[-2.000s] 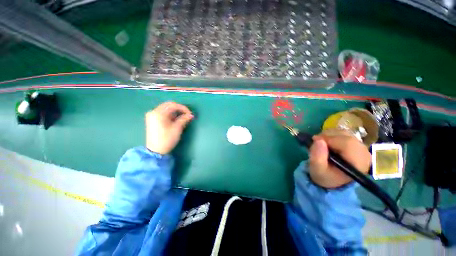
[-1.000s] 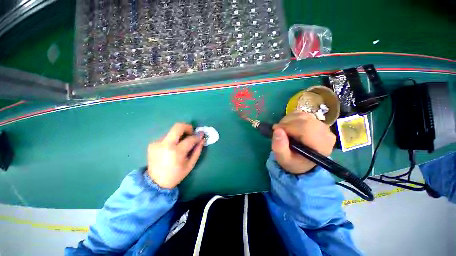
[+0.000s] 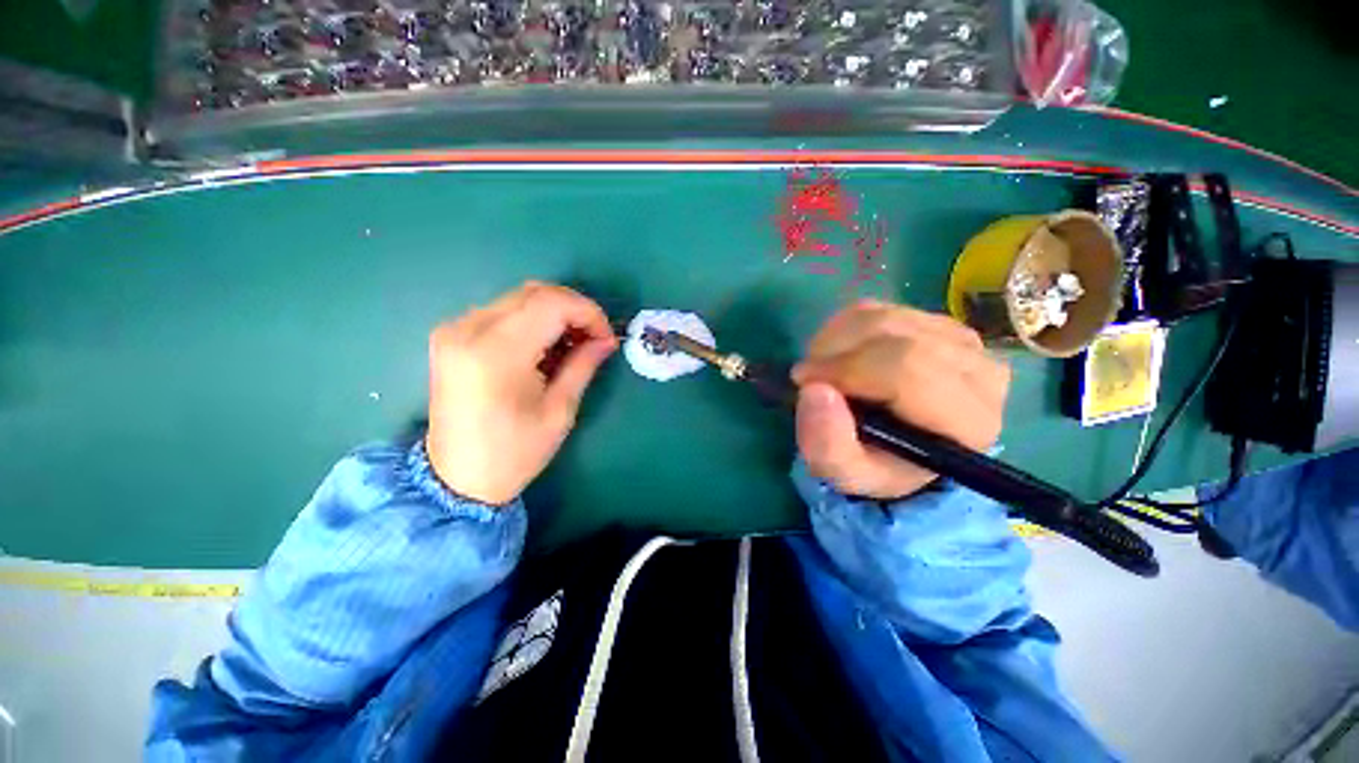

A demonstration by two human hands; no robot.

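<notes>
My right hand (image 3: 902, 400) holds the black soldering iron (image 3: 969, 485). The iron's tip points left and meets a small dark component (image 3: 656, 343) on the white work pad (image 3: 689, 362). The pad lies on the green mat. My left hand (image 3: 514, 380) is just left of the pad, thumb and forefinger pinched together. Something very thin seems to show at those fingertips, too small to name surely. The loose short red wires (image 3: 815, 216) lie beyond the pad, to the right.
The component tray (image 3: 581, 112) spans the back, with the plastic bag with red contents (image 3: 1055, 57) at its right. The yellow roll (image 3: 990, 276), iron stand (image 3: 1192, 246), yellow sponge (image 3: 1121, 373) and black power unit (image 3: 1267, 358) stand right. A blue sleeve (image 3: 1297, 522) shows far right.
The iron's tip has moved from near the red wires to the component on the pad. My left hand has drawn back from over the pad to its left edge. The view has shifted.
</notes>
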